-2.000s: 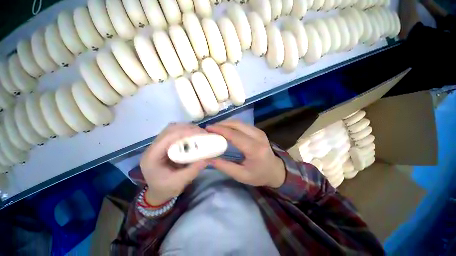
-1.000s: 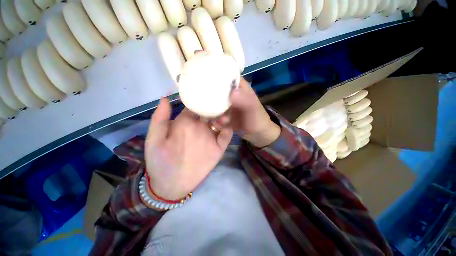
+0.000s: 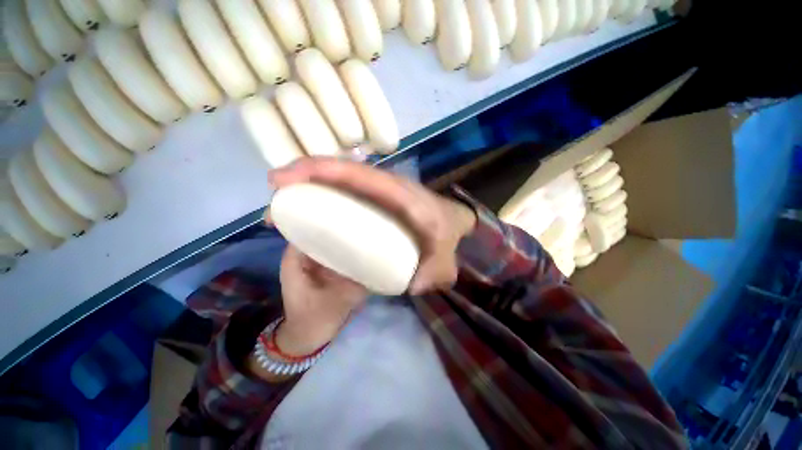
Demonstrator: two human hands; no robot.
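Note:
A cream oval unit (image 3: 345, 237) is held tilted, its long edge up, just in front of the bench edge. My right hand (image 3: 422, 224) grips it from above and the right, fingers along its far side. My left hand (image 3: 312, 294) is under its near side; its fingers are partly hidden by the unit, with a bracelet at the wrist. Several cream units stand on edge in rows (image 3: 207, 44) on the pale worktop (image 3: 189, 180). A short group of units (image 3: 330, 101) stands nearest the bench edge.
An open brown carton (image 3: 681, 176) with stacked cream units (image 3: 602, 189) is at the right, flaps outward. The worktop's dark edge (image 3: 163, 264) runs diagonally in front of me. A blue stool (image 3: 101, 369) and another brown carton (image 3: 171, 391) are at lower left.
The unit has turned from face-on to edge-up and moved down, back from the standing units. My left hand has closed in under it, and my right hand now reaches over it.

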